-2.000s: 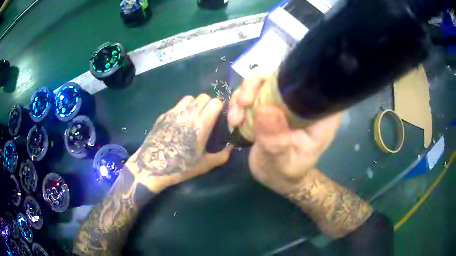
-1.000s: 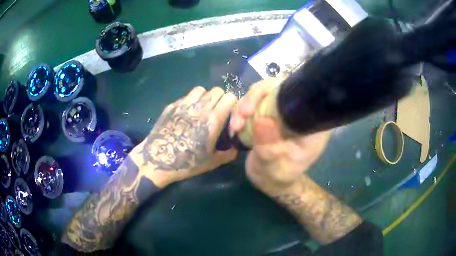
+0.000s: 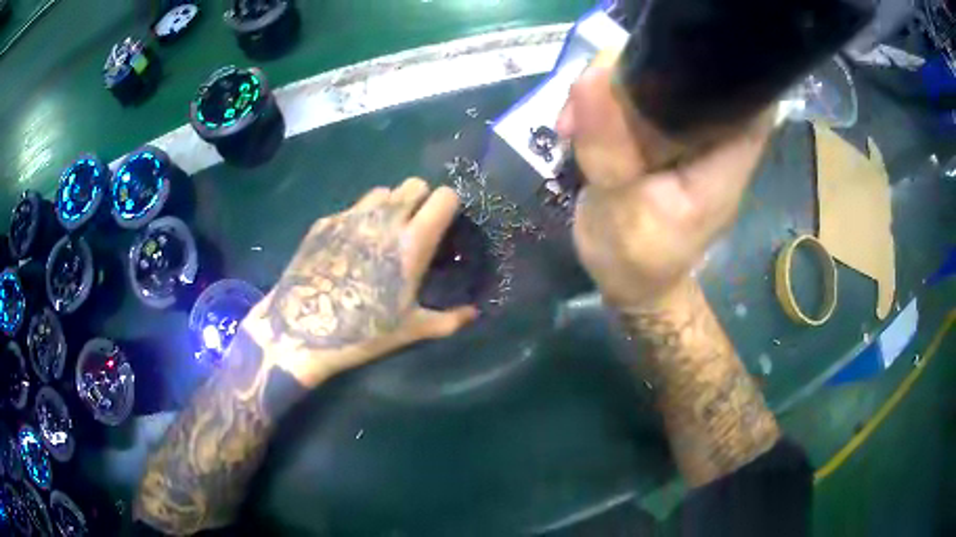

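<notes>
My left hand (image 3: 356, 267), bare and tattooed, holds a dark round lamp housing (image 3: 458, 267) on the dark green bench, fingers and thumb around its left side. My right hand (image 3: 666, 199) is shut around the lower end of the large black electric screwdriver (image 3: 739, 52), up and to the right of the housing. The driver's tip is hidden by the hand. A loose pile of tiny silver screws (image 3: 493, 215) lies between the housing and the white screw feeder (image 3: 540, 121), which the driver and hand partly cover.
Clustered round lamps stand at left, some lit blue; one (image 3: 225, 320) glows near my left wrist. A green-lit lamp (image 3: 231, 103) is by the pale metal strip (image 3: 388, 79). More lamps lie beyond it. At right are a tape roll (image 3: 806, 280), cardboard (image 3: 854, 215) and a clear tub (image 3: 828, 89).
My right hand and the screwdriver have moved up and away from the housing, toward the feeder. My left hand has stayed on the housing. Lamps beyond the strip have shifted in view.
</notes>
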